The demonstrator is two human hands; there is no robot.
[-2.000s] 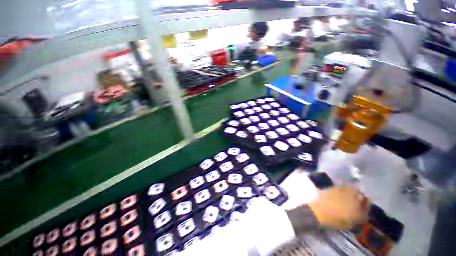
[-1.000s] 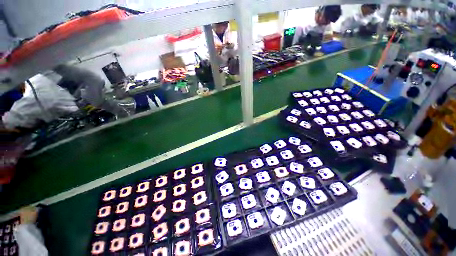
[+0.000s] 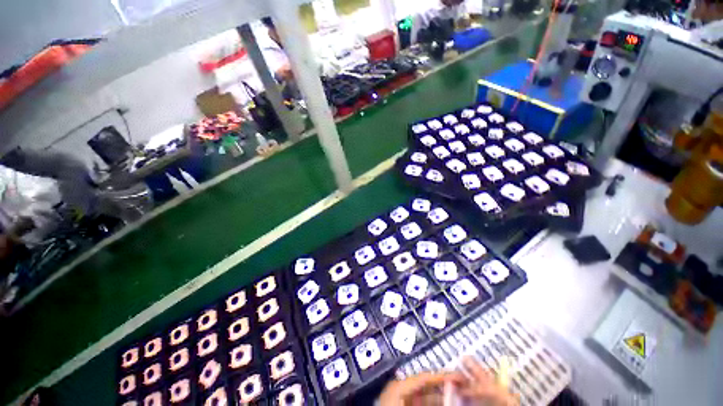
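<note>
My left hand (image 3: 420, 388) and my right hand (image 3: 485, 385) are close together at the bottom edge, blurred and partly cut off. They are over the near end of a white slotted tray (image 3: 519, 349) of small elongated inserts. I cannot make out what is between the fingers. A pale thin shape shows beside my right hand, too blurred to name. Just beyond is a black blister tray (image 3: 517, 277) with white square housings. Left of it is another black tray with pink-orange housings (image 3: 207, 319).
More black trays with white housings (image 3: 493, 173) are stacked crookedly near a blue box (image 3: 519, 97). At right are fixture nests (image 3: 652, 268), a white plate with a warning triangle (image 3: 626, 337), a loose black block (image 3: 587, 250) and the gold-orange press head (image 3: 696, 186). A post (image 3: 317, 111) stands behind.
My right hand has left the machine nests and is now at the slotted tray. Both hands now show together there. The view has swung left, then partly back right.
</note>
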